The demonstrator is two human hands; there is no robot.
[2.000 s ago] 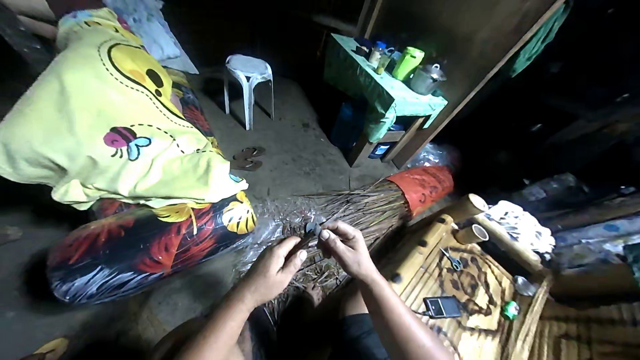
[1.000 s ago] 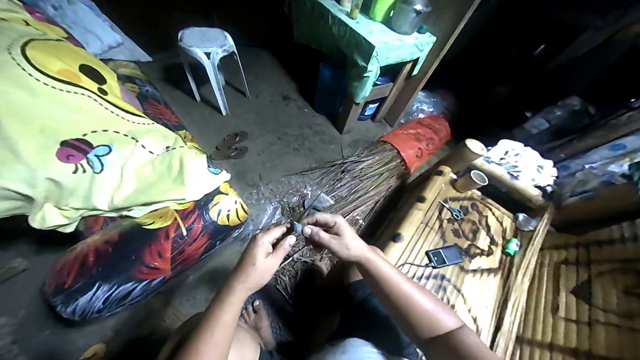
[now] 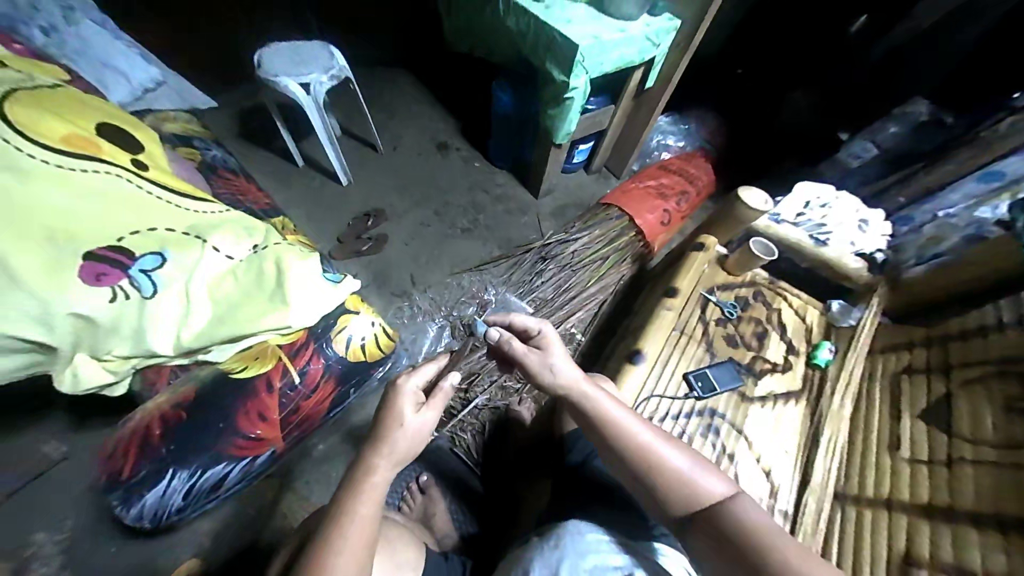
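Note:
In my right hand (image 3: 532, 352) is a small grey blade-like piece (image 3: 480, 327), pinched between thumb and fingers. My left hand (image 3: 412, 408) is just to its left and lower, with a thin brown strip (image 3: 458, 358) pinched at the fingertips; its far end lies close to the small piece. Beneath and beyond both hands spreads a bundle of long dry stalks (image 3: 572, 260), its far end wrapped in a red plastic bag (image 3: 668, 196). Clear plastic (image 3: 424, 332) and loose scraps lie about the near end.
A bamboo bench (image 3: 752, 424) at right bears scissors (image 3: 722, 305), a black corded device (image 3: 714, 378) and a green item (image 3: 822, 354). A patterned cushion (image 3: 240, 400) under a yellow cloth (image 3: 184, 296) is at left. Beyond are slippers (image 3: 360, 234), a white stool (image 3: 308, 72) and a table with green cloth (image 3: 600, 40).
My hands have moved apart; they were together around the small dark piece earlier. The brown strip now shows between them. The view has shifted downward.

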